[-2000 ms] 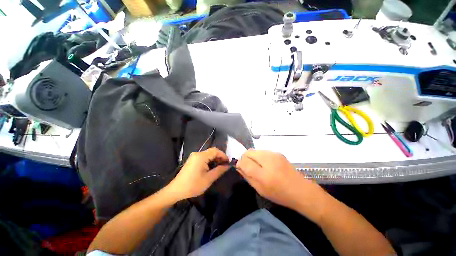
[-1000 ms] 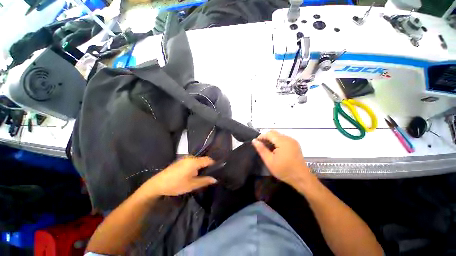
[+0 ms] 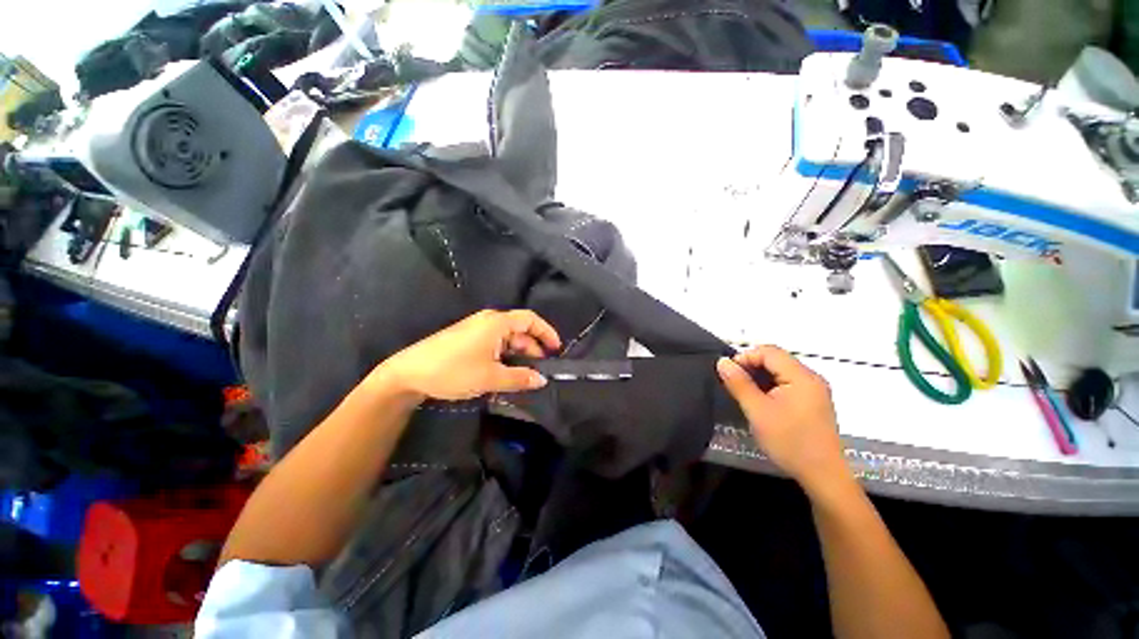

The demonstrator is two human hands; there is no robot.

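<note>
The dark grey garment is heaped over the table's front edge and hangs toward my lap, with pale stitch lines. A long dark band runs from its upper left down to my right hand. My right hand pinches the band's end and the cloth edge at the right. My left hand grips the garment's edge at the left, thumb and fingers on the cloth. Between the hands the edge is stretched nearly straight, with a short row of pale marks near my left thumb. Cloth hides part of the left fingers.
The white sewing machine stands right. Green-and-yellow scissors, a pink-and-blue tool and a round black object lie below it. A grey machine part is at left, a red stool lower left, dark cloth behind.
My hands have moved apart and the cloth edge between them is now stretched. The left hand, open a second ago, now grips the cloth. The camera view has shifted, moving the scene right.
</note>
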